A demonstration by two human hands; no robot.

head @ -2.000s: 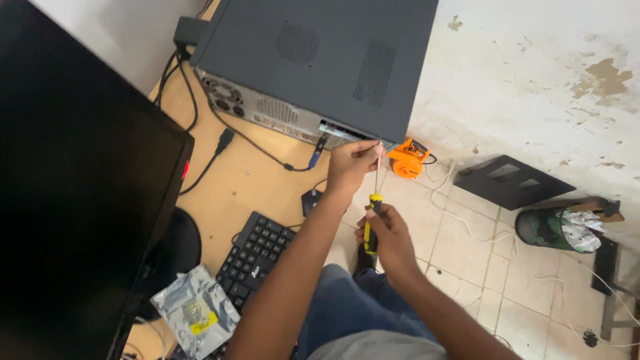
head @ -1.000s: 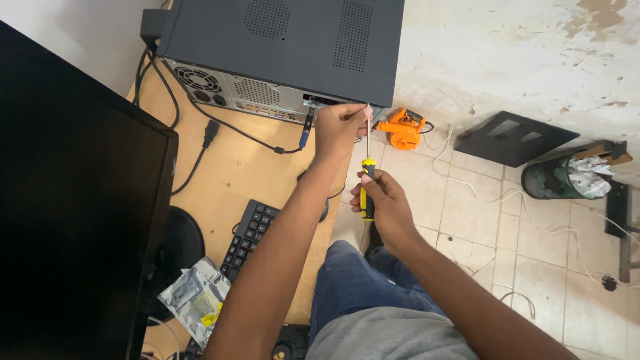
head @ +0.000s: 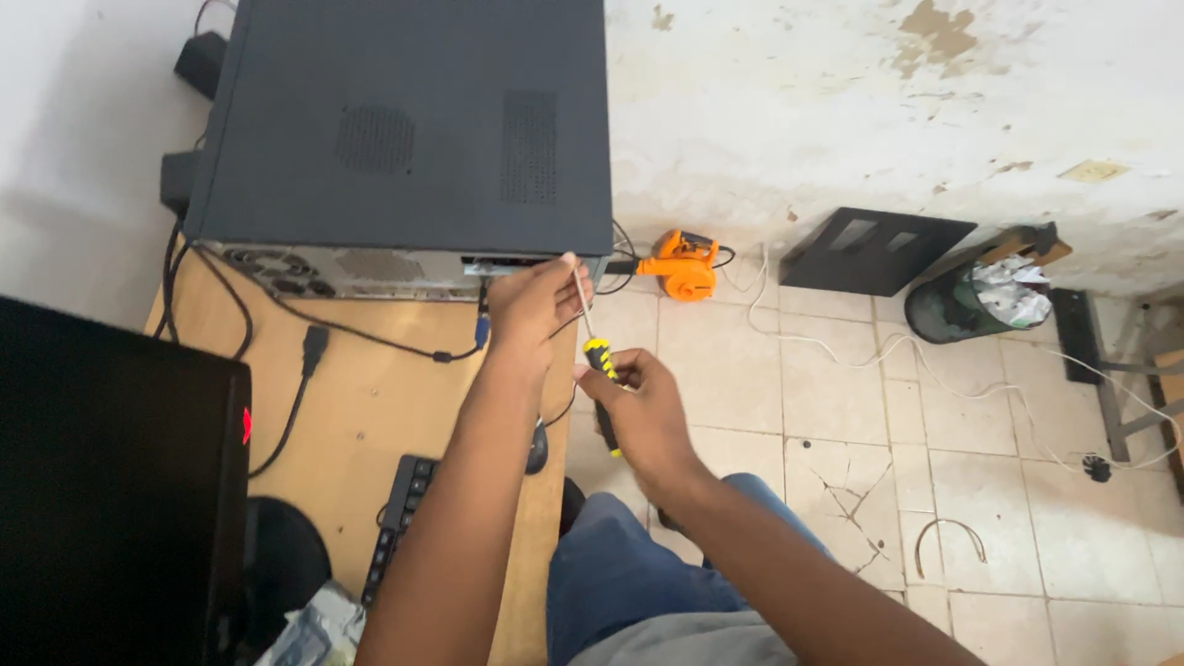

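Observation:
A black-and-yellow screwdriver (head: 603,384) is held by its handle in my right hand (head: 643,407), with its shaft pointing up toward the rear corner of a dark computer case (head: 444,139). My left hand (head: 536,301) is at that corner, its fingertips around the upper shaft and tip. Whether those fingers also hold a screw is hidden. Beside my left wrist, a blue video connector (head: 482,330) on a black cable is at the case's back panel. An open slot (head: 504,265) shows there, partly behind my fingers.
On the wooden desk (head: 361,416) are a monitor (head: 111,490), a loose power cable (head: 314,350), a keyboard (head: 398,518), a mouse (head: 536,449) and a silvery bag (head: 319,629). An orange blower (head: 686,268), black panel (head: 869,250), waste bin (head: 953,305) and white cable (head: 832,356) are on the tiled floor.
The screwdriver has tilted, its handle now lower right of its tip. Both hands stay near the case corner. The view has shifted closer to the case.

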